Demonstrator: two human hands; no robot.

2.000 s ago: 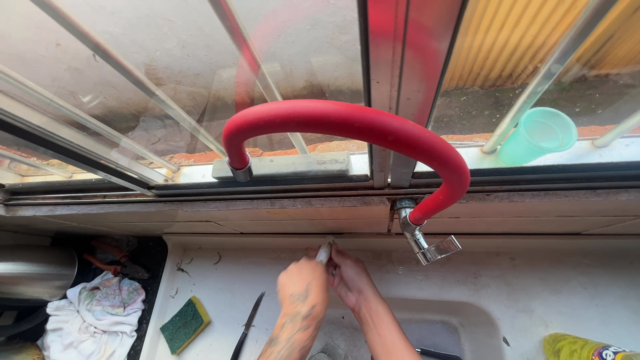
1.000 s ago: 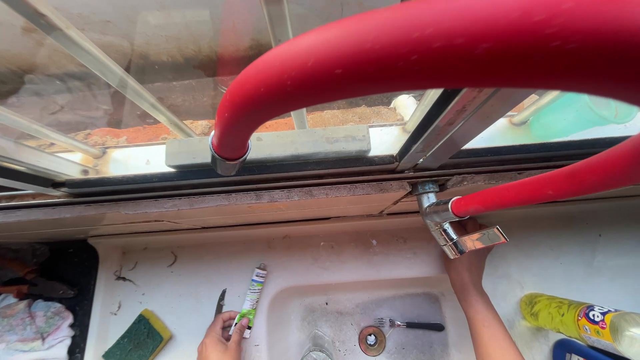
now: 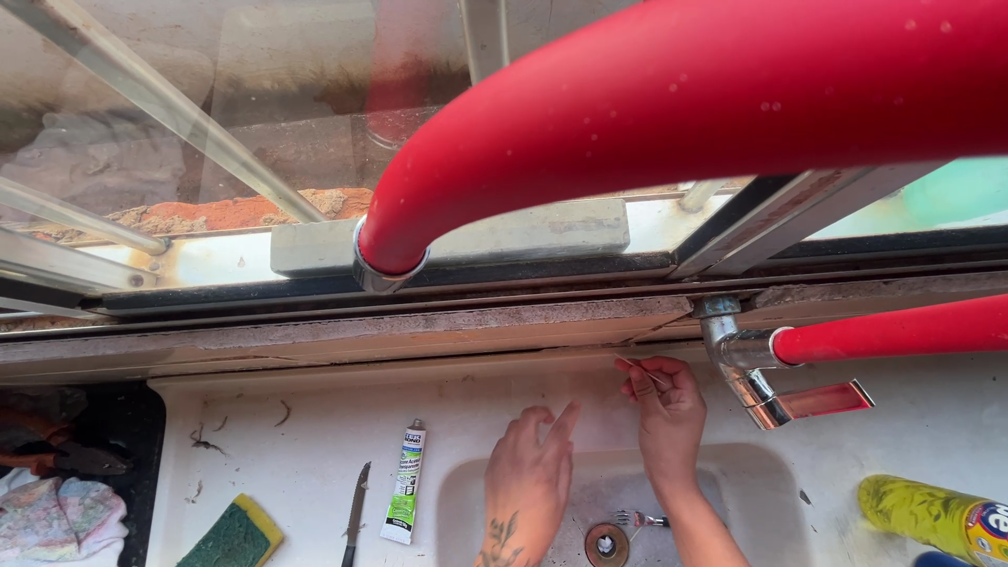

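Observation:
My right hand (image 3: 669, 409) pinches a thin white stick (image 3: 642, 368) near the back edge of the white sink (image 3: 315, 378), left of the chrome tap (image 3: 748, 378). My left hand (image 3: 531, 472) is over the basin's back left part, fingers apart, holding nothing. To its left a Tekbond silicone tube (image 3: 405, 480) lies on the sink's flat part. Beside the tube is a serrated knife (image 3: 357, 504) with a black handle. A fork (image 3: 639, 518) lies in the basin by the drain (image 3: 606, 545), partly hidden by my right forearm.
The tap's thick red hose (image 3: 630, 118) arches across the upper view. A green and yellow sponge (image 3: 236, 535) lies at lower left, near a crumpled cloth (image 3: 63, 520) and pliers (image 3: 87, 458). At right lies a yellow detergent bottle (image 3: 913, 504). A barred window stands behind.
My left hand has let go of the silicone tube, which now lies on the sink, and has moved right. My right hand has moved left from the tap and now holds the thin stick.

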